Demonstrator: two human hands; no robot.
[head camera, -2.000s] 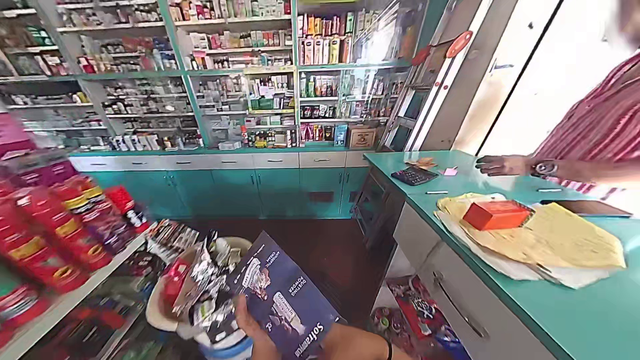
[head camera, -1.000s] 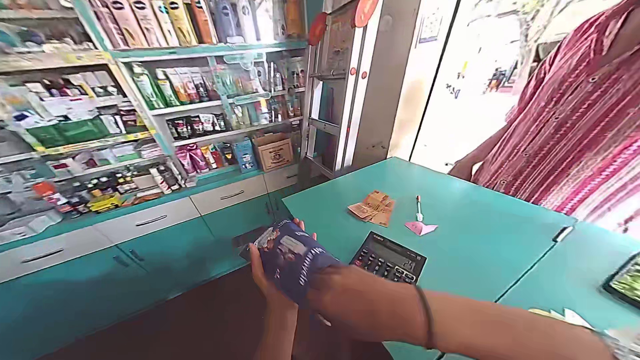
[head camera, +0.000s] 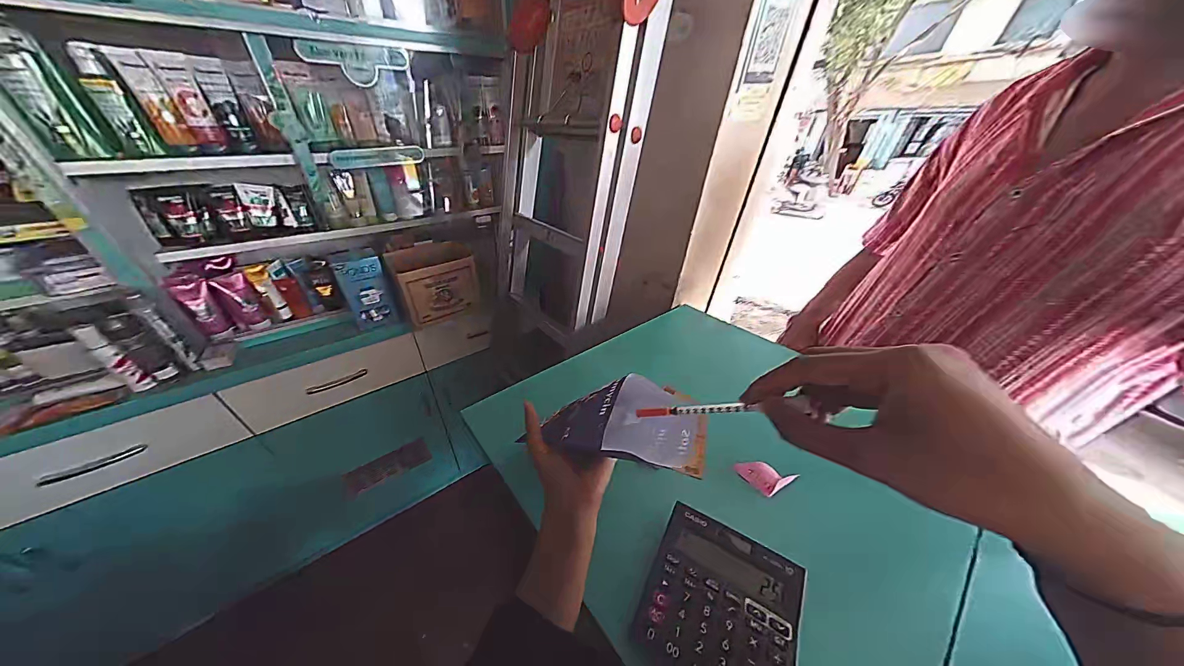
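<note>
My left hand (head camera: 573, 472) holds a dark blue printed paper packet (head camera: 624, 421), its mouth toward the right. Between the thumb and fingers of my right hand (head camera: 860, 416) is a thin syringe (head camera: 708, 409) with an orange cap, its capped end over the packet's pale face. Beneath the packet, part of a brown banknote-like paper (head camera: 694, 453) shows on the teal counter (head camera: 869, 564). A small pink paper (head camera: 765, 477) lies to the right of the packet. Nearer me is a black desk calculator (head camera: 726, 592).
A person in a red striped shirt (head camera: 1036, 240) stands across the counter at the right. Glass-fronted shelves (head camera: 213, 166) of tubes and bottles line the left, above drawers (head camera: 324, 379). A cardboard box (head camera: 435, 282) sits on the ledge by a metal ladder (head camera: 610, 176).
The syringe, lying on the counter beside the pink paper a second ago, is now in my right hand. My right hand has left the packet. The view has swung right to the counter since two seconds ago.
</note>
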